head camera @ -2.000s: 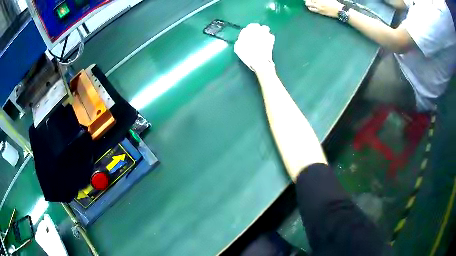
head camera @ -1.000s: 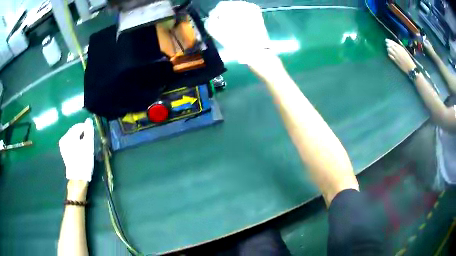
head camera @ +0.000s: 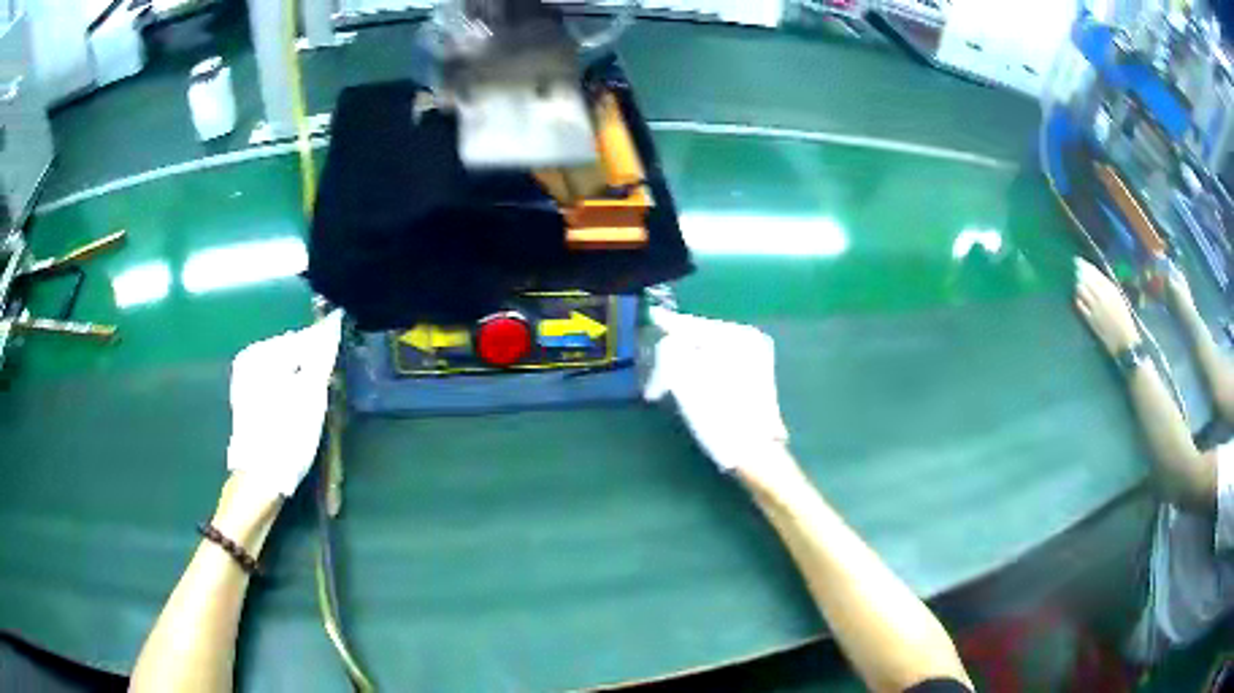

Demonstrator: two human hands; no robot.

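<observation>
The press base (head camera: 494,393) is a low blue-grey box with a red knob (head camera: 504,340) between yellow arrows. A black cloth (head camera: 393,203) covers the machine above it. The silver press head (head camera: 525,126) is blurred, above and partly in front of the orange-copper fixture (head camera: 606,224). My white-gloved left hand (head camera: 280,406) is at the base's left side. My white-gloved right hand (head camera: 717,386) is at its right side. Fingertips of both meet the base's upper corners; whether they press or hold anything is unclear. No phone frame can be made out in the fixture.
The press stands on a glossy green surface (head camera: 541,542). Hoses and a cable (head camera: 325,569) hang left of the base. Guide arms with copper rods (head camera: 75,329) are far left. A white bottle (head camera: 211,98) stands behind. Another person's hand (head camera: 1107,309) and blurred equipment are at right.
The view has turned back to the press. My right hand has come from the phone frame at the right, past the fixture, down to the base's right side. My left hand has come into view at left.
</observation>
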